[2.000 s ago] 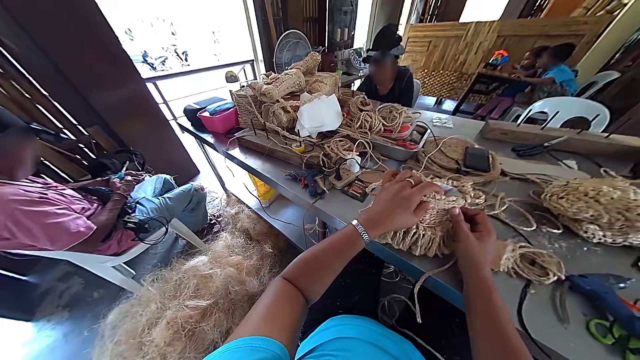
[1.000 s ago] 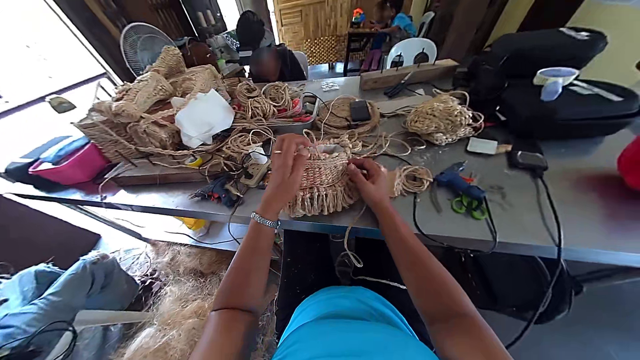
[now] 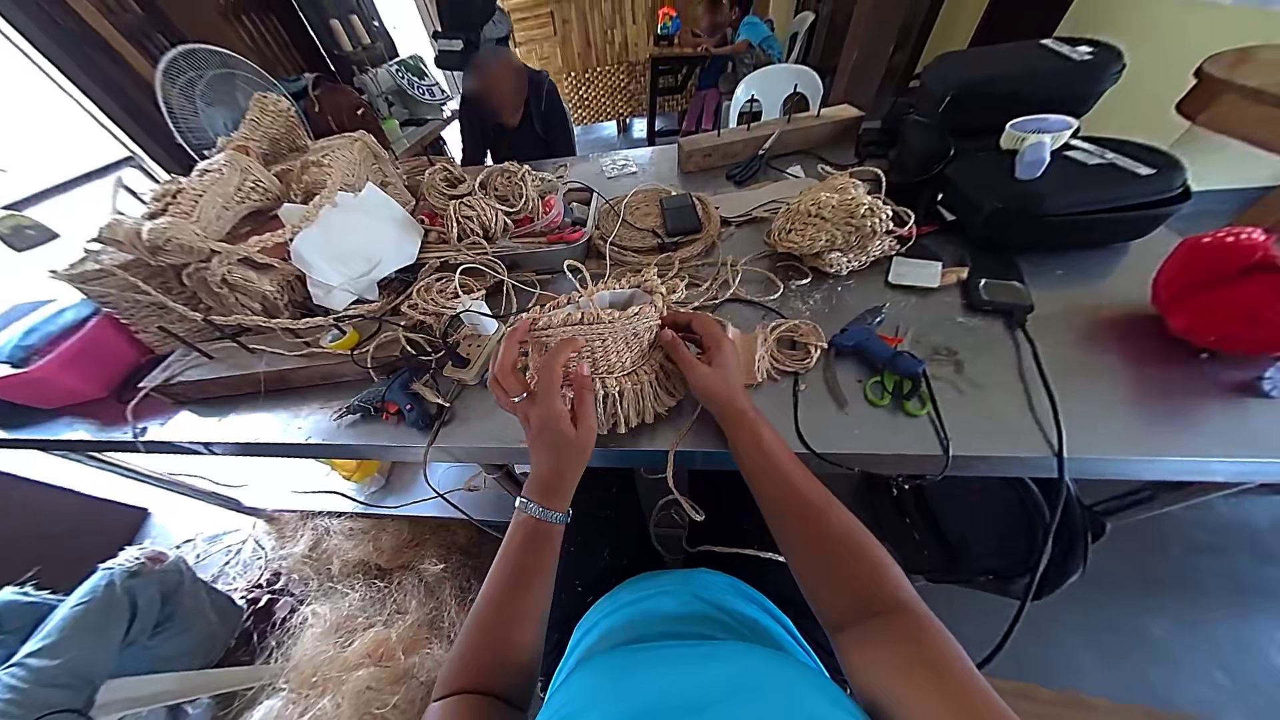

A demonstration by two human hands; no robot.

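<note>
A small woven bag of braided natural fibre (image 3: 610,345), with a fringe along its lower part and a pale lining at its mouth, lies at the near edge of the metal table. My left hand (image 3: 548,390) rests against its left side, fingers spread and bent. At its upper right edge, my right hand (image 3: 708,362) pinches the braid between thumb and fingers. A strand of braided cord (image 3: 680,470) hangs down from the bag over the table edge. Just right of my right hand lies a coil of cord (image 3: 790,348).
A blue glue gun (image 3: 872,345) and green-handled scissors (image 3: 897,392) lie to the right, another glue gun (image 3: 405,400) to the left. Woven pieces (image 3: 230,200) are heaped at the left. Cables (image 3: 1050,500) hang over the front edge. A person (image 3: 510,110) sits across the table.
The view has swung to the right since two seconds ago. My left hand has gone from the top of the bag to its left side. My right hand stays at the right edge.
</note>
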